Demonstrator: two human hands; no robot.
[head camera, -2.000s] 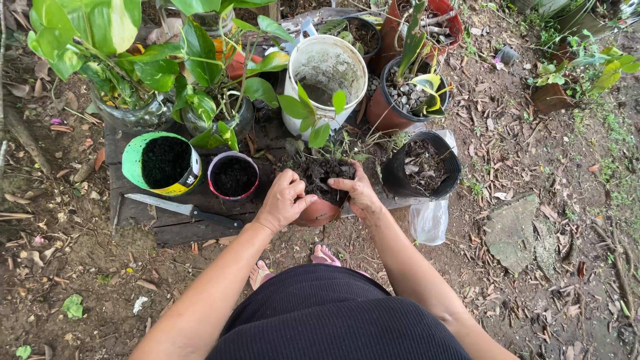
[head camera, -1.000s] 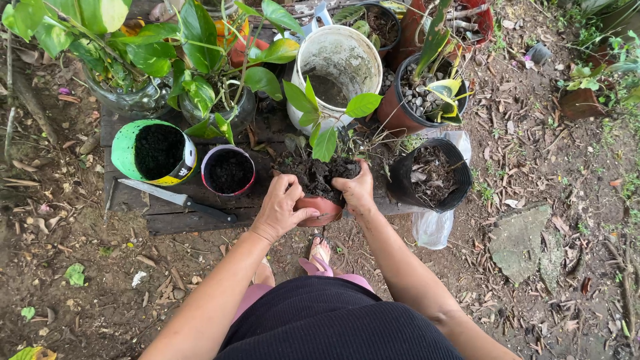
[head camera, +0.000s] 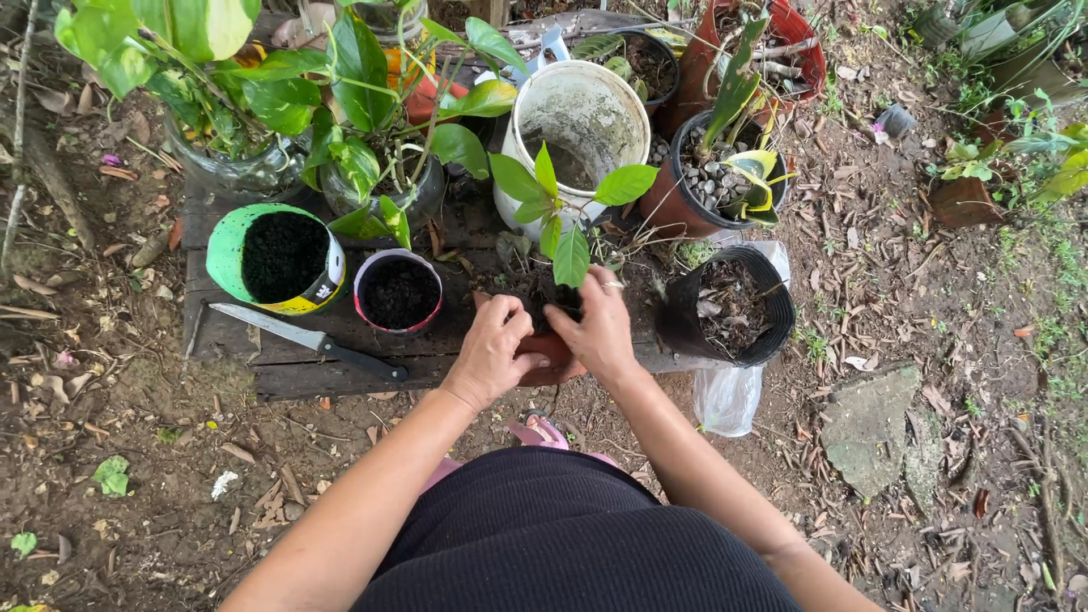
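A reddish-brown plant pot stands at the front edge of the wooden board, holding dark soil and a green-leaved seedling. My left hand rests at the pot's left rim, fingers curled, thumb over the near side. My right hand reaches in at the right, its fingers in the soil near the seedling's base; the fingertips are partly hidden. To the left are a small round pot of dark soil, a green and yellow container of soil and a knife with a black handle.
Right of my hands stands a black pot with dry leaves, a clear plastic bag beneath it. Behind are a white bucket, a pot with pebbles and leafy plants in glass jars. The wooden board ends just before me.
Both hands have stayed at the reddish-brown pot. The right hand has shifted from the pot's right rim further in over the soil, and the seedling stands more upright in view.
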